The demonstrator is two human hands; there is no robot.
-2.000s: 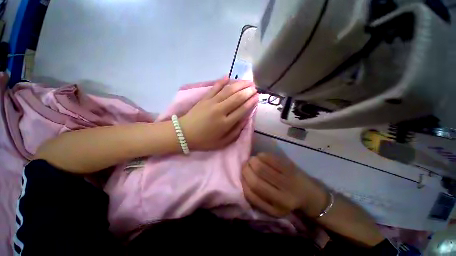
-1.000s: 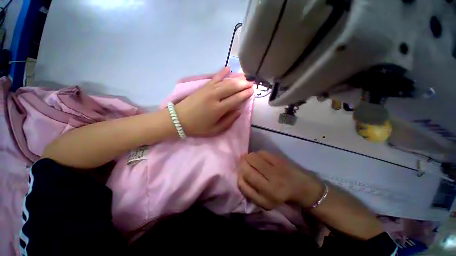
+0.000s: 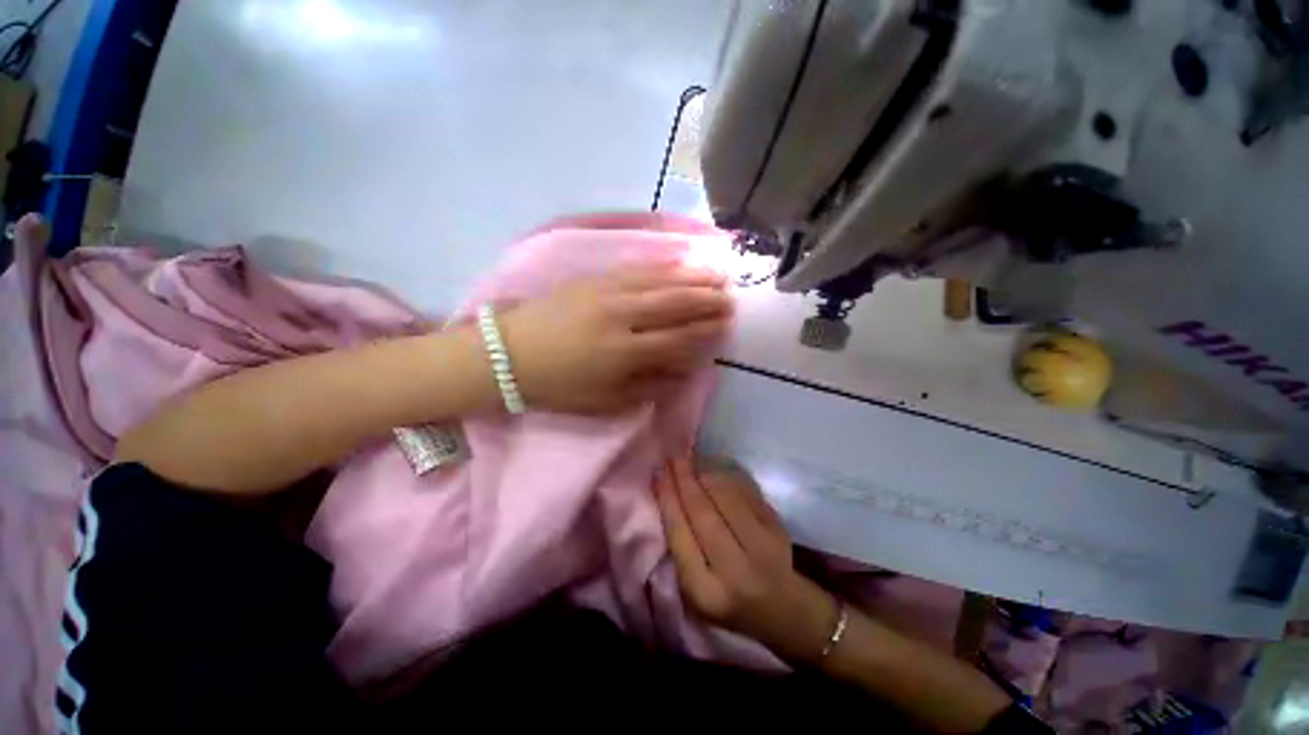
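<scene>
The pink garment piece [image 3: 531, 503] lies over my lap and the table edge, its upper edge reaching the lit needle area [image 3: 747, 261] of the sewing machine [image 3: 861, 129]. My left hand [image 3: 610, 333] lies flat on the fabric just left of the needle, fingers together towards it. My right hand [image 3: 729, 550] holds the fabric's right edge at the table's front. A pale label [image 3: 428, 448] with dark marks shows on the fabric below my left forearm. The presser foot is largely lost in glare.
A yellow ball-like object [image 3: 1062, 368] sits beside the machine arm. A printed ruler [image 3: 976, 528] runs along the table's front. More pink fabric [image 3: 216, 323] is bunched at the left. Pink pieces [image 3: 1134, 663] lie below the table at the lower right. A blue post-like object [image 3: 94, 122] stands upper left.
My right hand has moved left and down along the fabric edge. My left hand has shifted slightly down and its fingers are closer together. The machine's HIKARI lettering and yellow object show more fully.
</scene>
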